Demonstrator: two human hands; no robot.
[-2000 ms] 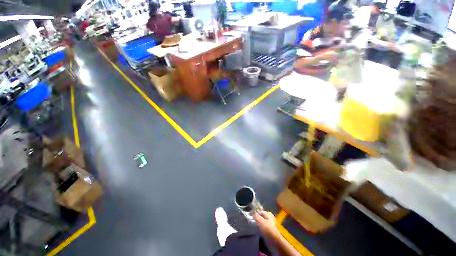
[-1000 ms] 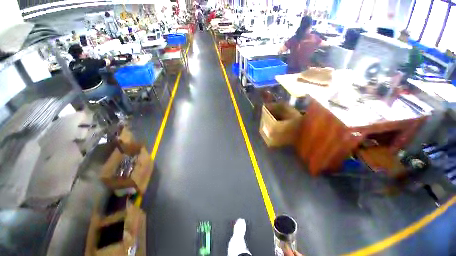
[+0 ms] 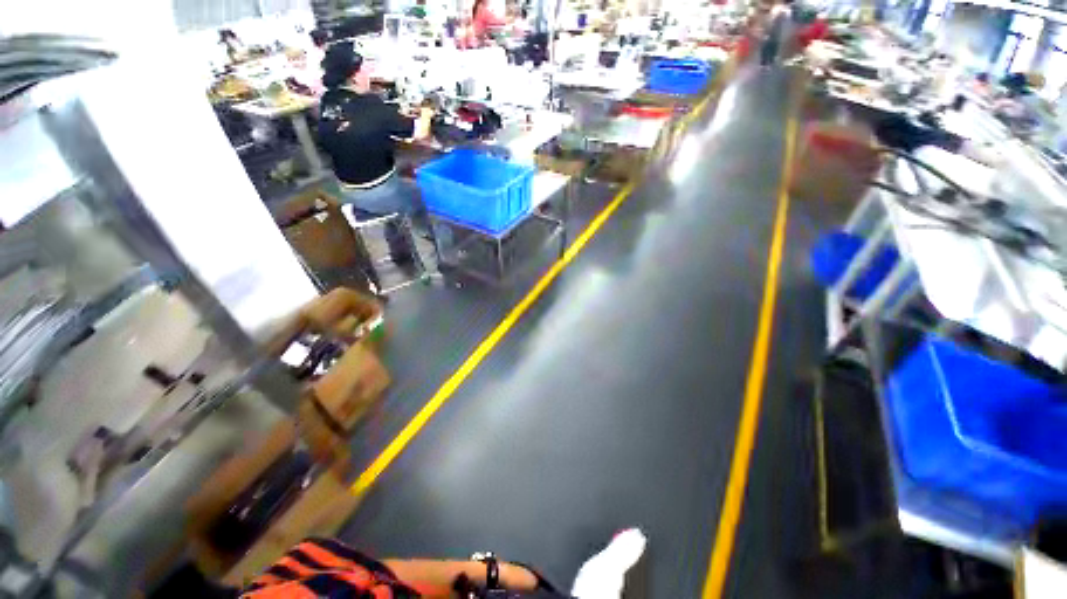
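My left forearm shows at the bottom edge, in an orange-and-black striped sleeve (image 3: 310, 570) with a dark band (image 3: 489, 573) at the wrist. My left hand itself cannot be made out; it is cut off or hidden at the bottom edge. My right hand is out of the picture, and so is the steel tumbler. My white shoe (image 3: 611, 566) is on the grey floor of the aisle.
Yellow lines (image 3: 497, 337) edge the aisle on both sides. Open cartons (image 3: 353, 386) stand at the left beside a pale pillar (image 3: 193, 176). A person in black (image 3: 365, 138) sits by a blue crate (image 3: 477, 190). Another blue crate (image 3: 977, 427) is at the right.
The view has moved forward along the aisle and turned left. My right hand and the tumbler have left the picture at the bottom. My left forearm has come in.
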